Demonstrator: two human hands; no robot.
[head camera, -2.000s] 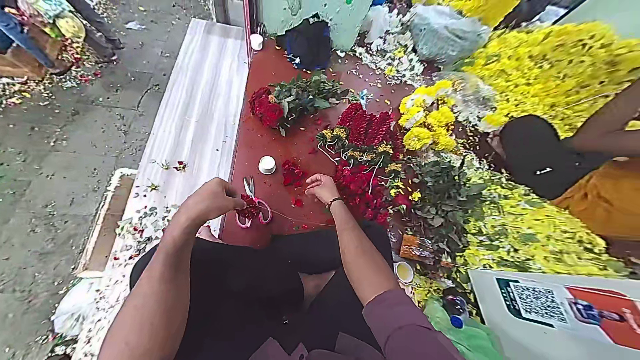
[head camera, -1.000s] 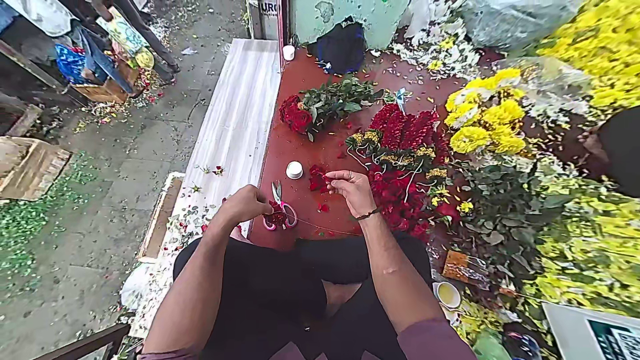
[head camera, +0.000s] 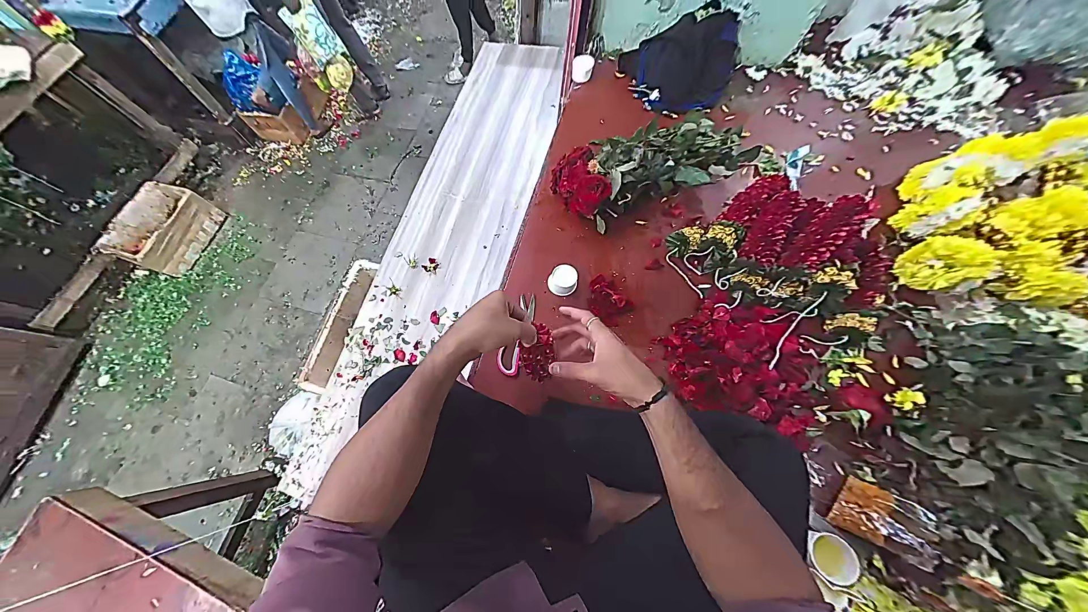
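My left hand (head camera: 493, 325) has its thumb and fingertips pinched together at the top of a short strand of dark red petals (head camera: 537, 353), which hangs above the red surface. My right hand (head camera: 602, 353) is just to the right of that strand, fingers spread, with nothing seen in it. Scissors with pink-and-white handles (head camera: 508, 360) lie partly behind my left hand. A small pile of red petals (head camera: 609, 299) lies beyond my right hand, beside a white spool or cap (head camera: 563, 280). Finished-looking red petal garlands (head camera: 786, 223) with white strings lie at the right, above loose red petals (head camera: 735, 361).
Red roses (head camera: 582, 183) with leafy stems lie farther back, near a dark bag (head camera: 690, 59). Yellow chrysanthemums (head camera: 1003, 221) and green foliage (head camera: 977, 408) fill the right side. A white striped board (head camera: 484, 161) edges the red platform. A cup (head camera: 834, 558) stands at lower right.
My right hand has opened its fingers and come close to my left hand; earlier its fingertips were pinched together farther right. The red strand now shows below my left fingers. The view has shifted left.
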